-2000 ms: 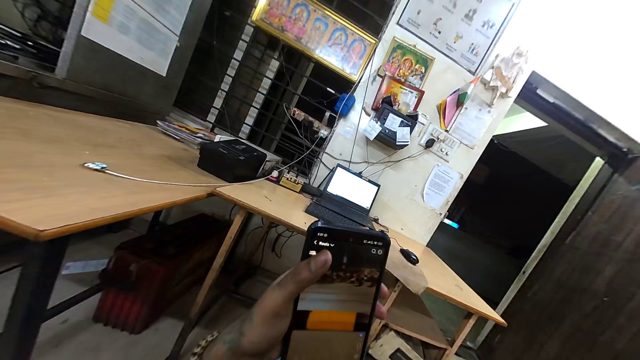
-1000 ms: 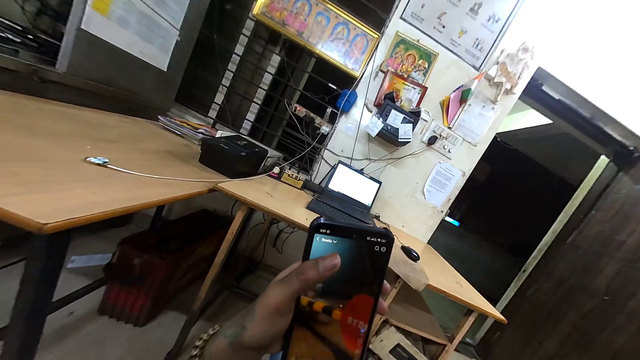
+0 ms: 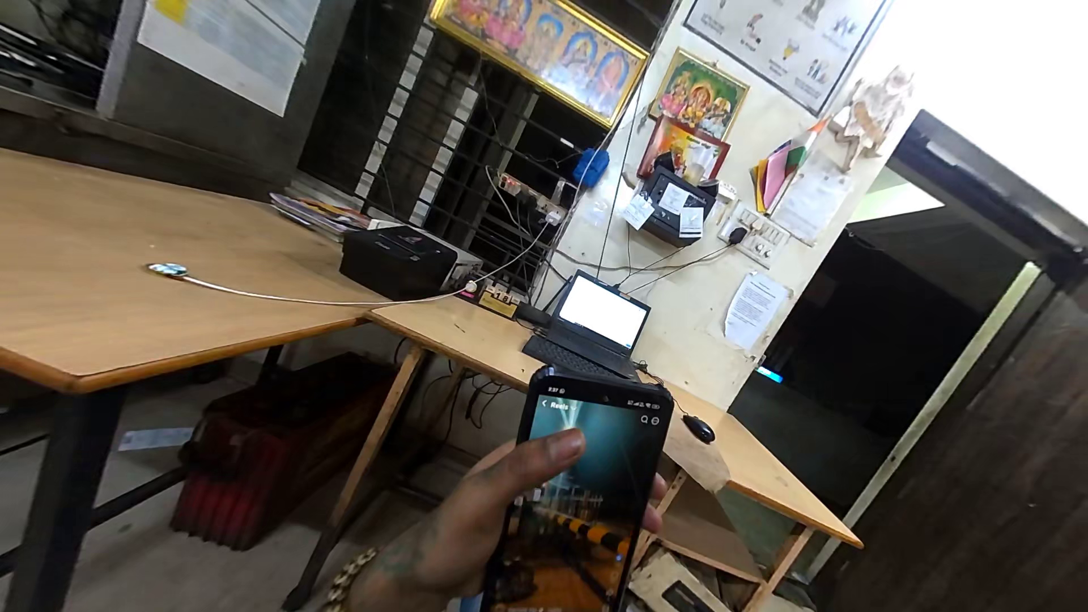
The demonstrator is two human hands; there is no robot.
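Note:
My left hand [image 3: 484,510] is wrapped around a dark smartphone [image 3: 586,501] at the lower middle. Its thumb lies over the upper left part of the lit screen, and fingertips show at the phone's right edge. A gold-coloured bracelet [image 3: 350,578] circles the wrist. On the screen is a video with a black-and-yellow striped bar. Behind the phone's top edge, an open laptop [image 3: 603,314] with a bright white screen stands on a wooden desk [image 3: 442,327]. A black computer mouse [image 3: 699,428] lies right of the phone. My right hand is out of the frame.
A wooden table [image 3: 170,238] at left bears a white cable [image 3: 323,301], a black box-shaped device [image 3: 398,259] and stacked papers [image 3: 319,214]. Beneath stands a red case [image 3: 255,476]. A switchboard [image 3: 756,238] and framed pictures hang on the wall. A doorway [image 3: 841,297] is at right.
The picture on the phone's screen has changed; the striped bar shows lower down now than one second ago. The left hand keeps its hold on the phone, its thumb over the screen.

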